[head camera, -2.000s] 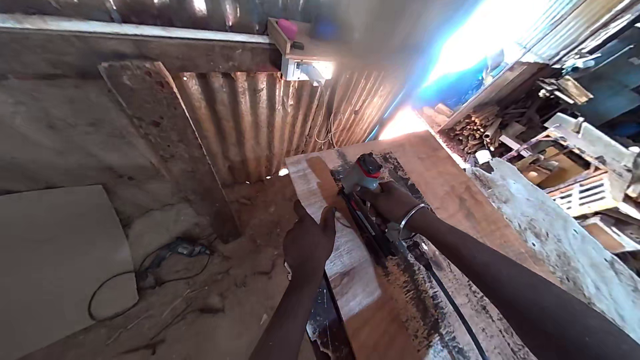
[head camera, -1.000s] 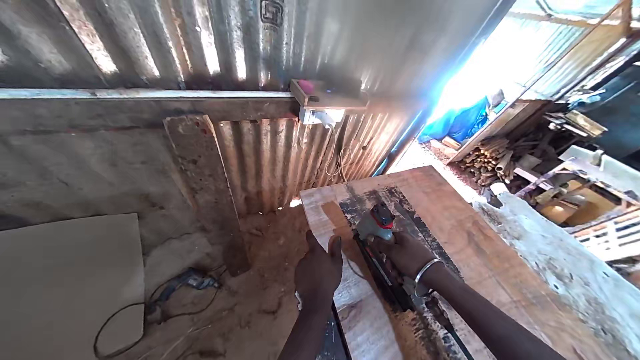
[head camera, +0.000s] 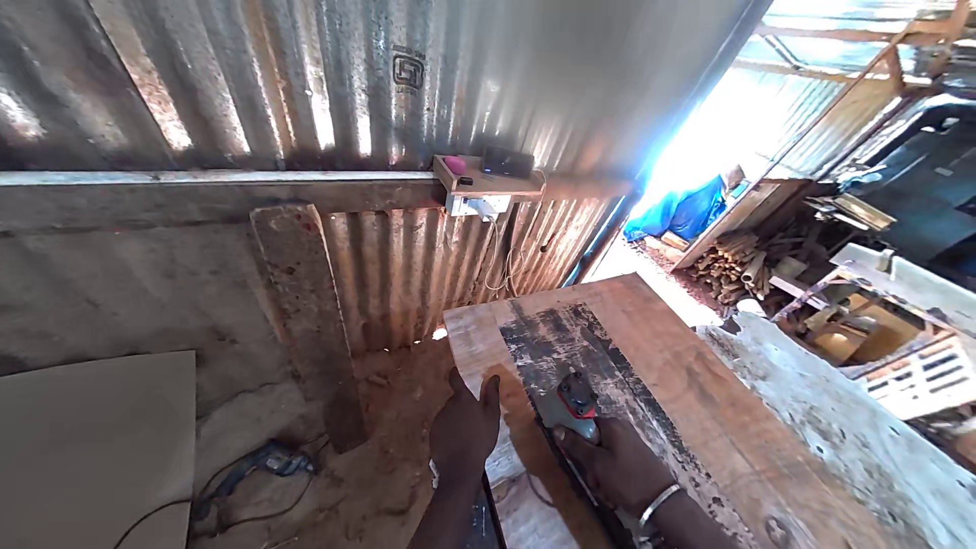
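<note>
My right hand is closed around the grey body of a corded power tool with a dark round top and a red ring. The tool rests on a wooden board that carries a wide dark, scuffed strip. To the left, my left hand lies at the board's pale left edge, thumb and fingers spread, holding nothing that I can see. A long dark bar or guide runs below the tool toward me; my right forearm partly hides it. A metal bangle circles my right wrist.
On the floor at left lies a corded power drill beside a pale sheet. A plank leans on the corrugated wall, near a small shelf above a socket. Stacked wood and a worn pale surface are at right.
The view has tilted upward, showing more of the wall. The tool in my right hand now sits closer to the near side of the board, with more of the dark strip visible beyond it.
</note>
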